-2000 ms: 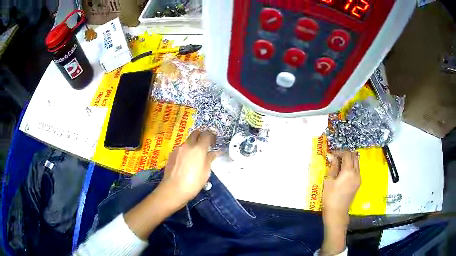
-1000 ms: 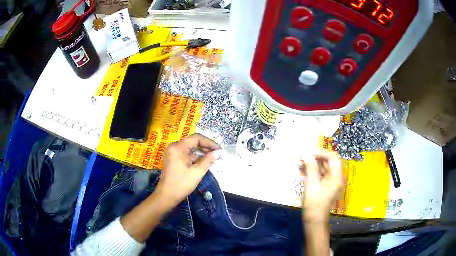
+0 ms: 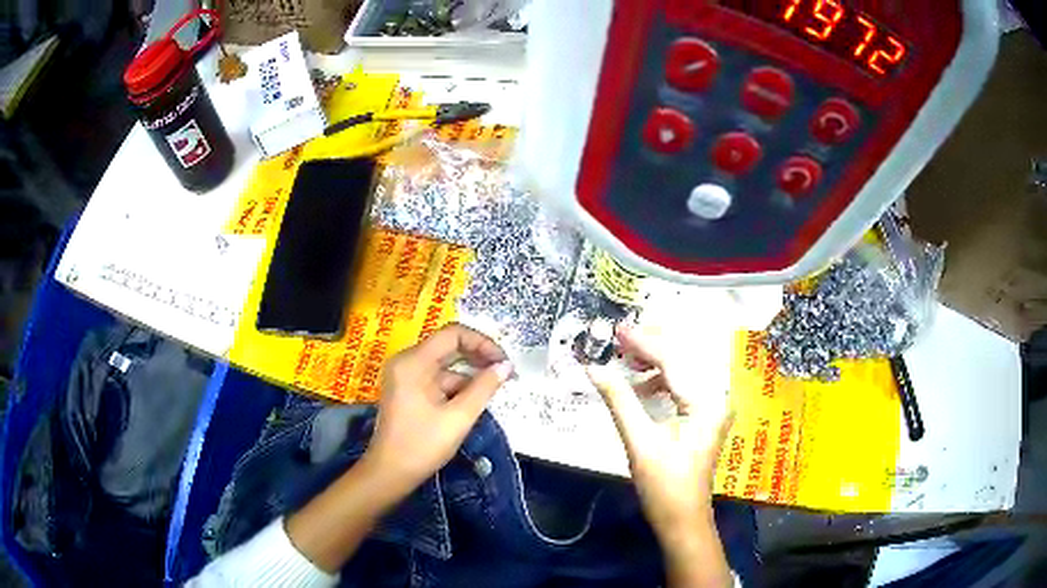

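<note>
My left hand (image 3: 431, 402) is above the table's front edge, thumb and index pinched on a small pale silver piece, seemingly a button cap (image 3: 504, 369). My right hand (image 3: 672, 442) reaches to the lower die (image 3: 594, 341), its thumb and index fingertips at the die's right side; whether they hold a tiny part cannot be told. The machine head (image 3: 712, 138) hangs above, its red counter lit. Dark blue jeans (image 3: 528, 551) lie across my lap, one silver button (image 3: 482, 465) showing on the waistband.
A heap of silver caps (image 3: 511, 276) lies left of the die, a bag of silver tacks (image 3: 844, 316) right. A phone (image 3: 316, 247), yellow-black snips (image 3: 402, 117), a red-capped bottle (image 3: 184, 132) and a blue crate (image 3: 195, 459) are at left. A black pen (image 3: 907, 396) lies right.
My right hand has moved left from the tack heap to the die. My left hand has drawn back from the cap heap toward me, fingertips pinched. The view has shifted slightly.
</note>
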